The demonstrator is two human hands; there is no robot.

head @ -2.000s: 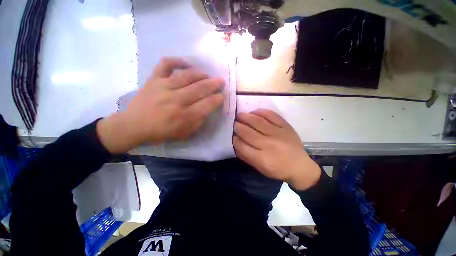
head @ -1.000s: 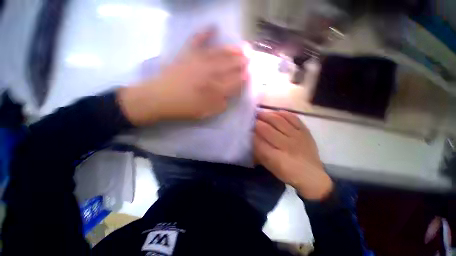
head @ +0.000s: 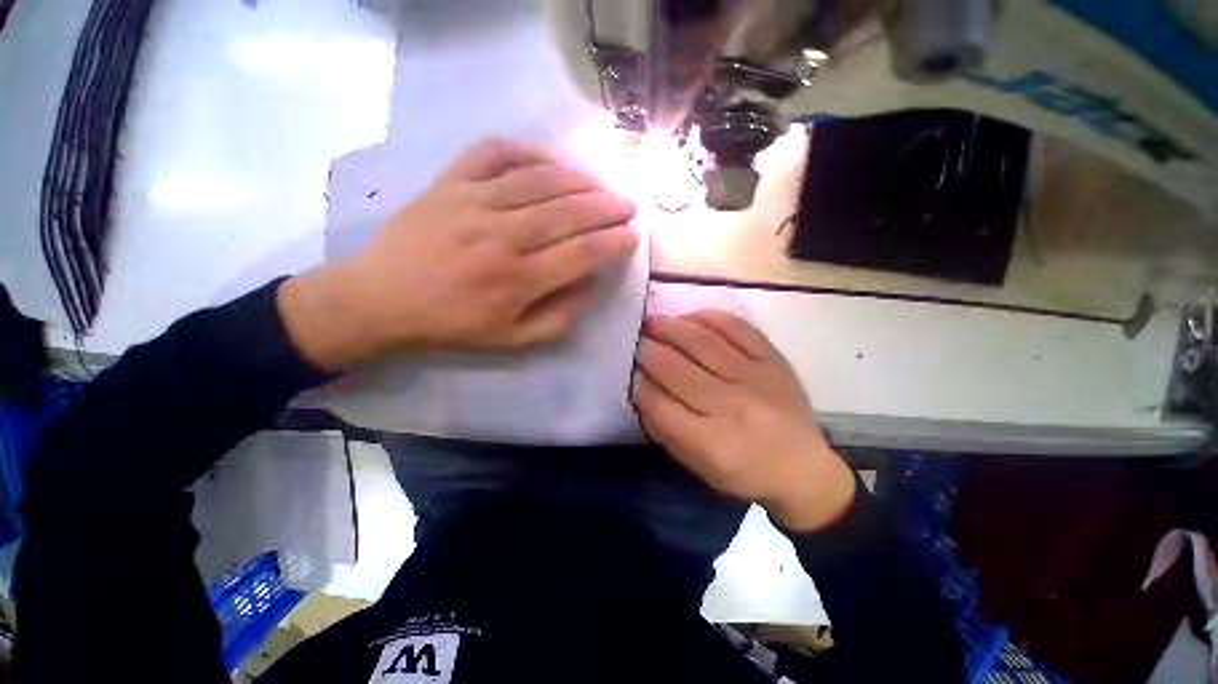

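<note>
A pale white-lilac fabric panel lies under the sewing machine head, its thin dark right edge in line with the brightly lit needle area. The presser foot and needle are lost in the lamp glare. My left hand lies flat on the panel, fingers together, fingertips just left of the right edge near the needle. My right hand holds the panel's right edge lower down, close to the table's front; its thumb is hidden.
A stack of dark-edged panels lies at the far left. A black fabric square lies on the tan board right of the needle. Blue crates, a pale panel and maroon cloth are below the table edge.
The view swung, blurred, and came back, with more of the machine head now showing. The panel's outline at the left now shows a step. Both hands remain on the panel.
</note>
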